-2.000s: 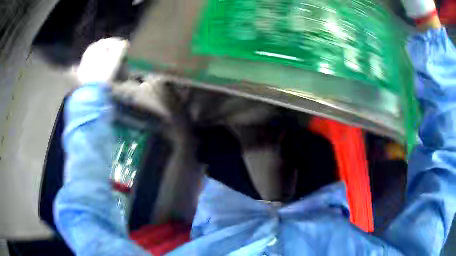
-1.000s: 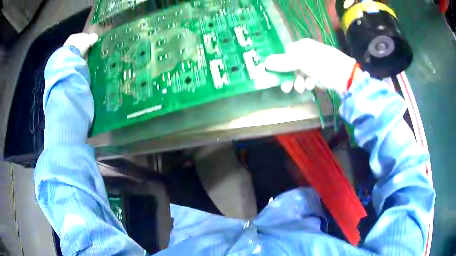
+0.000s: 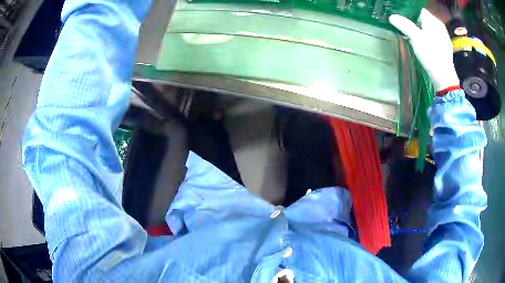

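A green circuit board [image 3: 354, 8] lies at the top edge of the picture, with only its near strip showing. It is beyond the pale-green panel [image 3: 277, 50] of the metal-edged bench. My right hand [image 3: 434, 50], in a white glove with a red cuff edge, is at the board's near right corner. Its fingers are spread and one fingertip is over the board's near edge. Whether it grips the board cannot be told. My left hand is out of the picture; only the blue sleeve runs up past the top edge at the left.
Thin green strips [image 3: 422, 105] hang at the bench's right end. A black cylinder with a yellow band [image 3: 476, 69] stands right of my right hand. A bundle of red strips [image 3: 362, 182] hangs below the bench edge. A dark bin [image 3: 41, 36] is at the upper left.
The board has moved away from me, up to the top edge, uncovering the pale-green panel. My left hand has left the picture upward. My right hand now shows farther right.
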